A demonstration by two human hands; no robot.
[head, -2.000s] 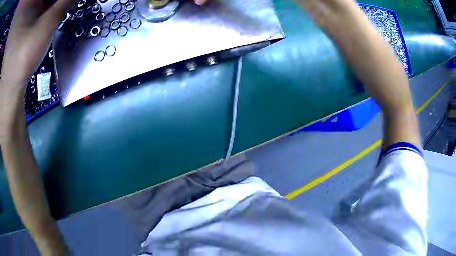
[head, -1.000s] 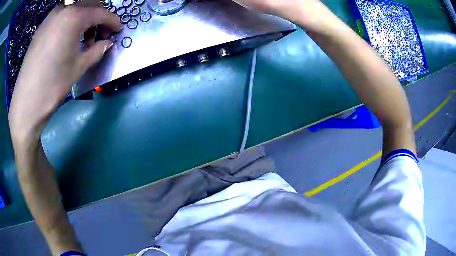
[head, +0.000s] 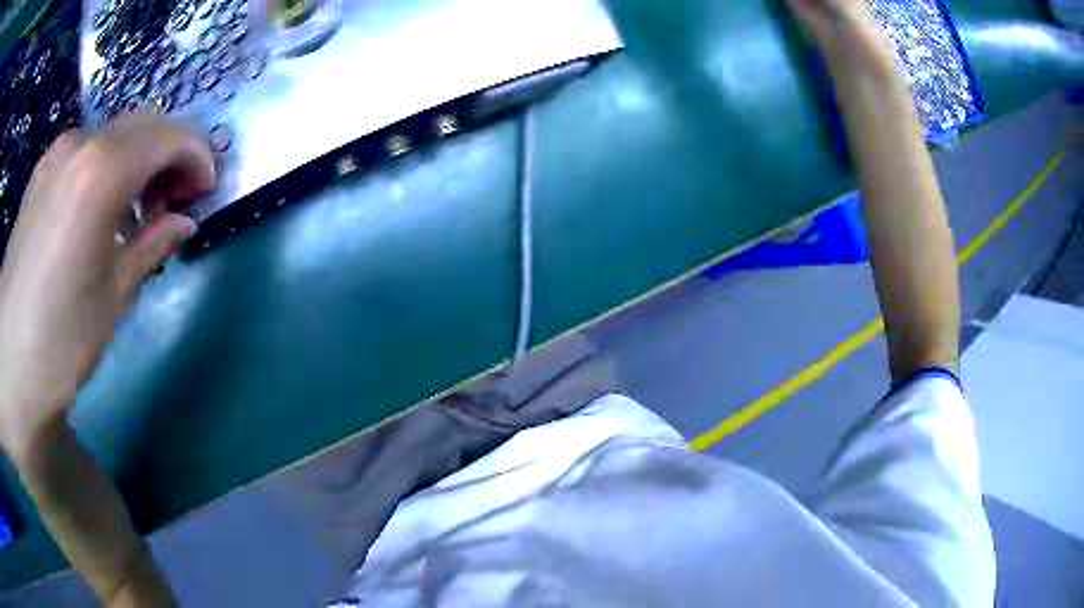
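Note:
Many dark rings [head: 196, 54] lie on the left part of the silver machine box [head: 416, 59]. A brass-coloured post [head: 289, 10] in a clear disc [head: 315, 36] stands at the top edge of the view. My left hand [head: 101, 214] is at the box's front left corner, fingers curled over the thumb; whether a ring is between them cannot be told. My right hand [head: 826, 10] is at the top edge, mostly cut off, beside the right tray of small bright parts [head: 927, 65]; its fingers are hidden.
The left tray of dark rings [head: 33, 101] is at the upper left. Three round knobs [head: 398, 145] are on the box front. A grey cable [head: 525, 238] runs over the green bench [head: 392, 261] to its edge. A blue bin [head: 832, 238] shows below the bench edge, over a yellow-lined floor.
The view has shifted, and more rings show on the box. My left hand has moved from the loose rings to the box's front left corner. My right hand has moved right, to the bright-parts tray.

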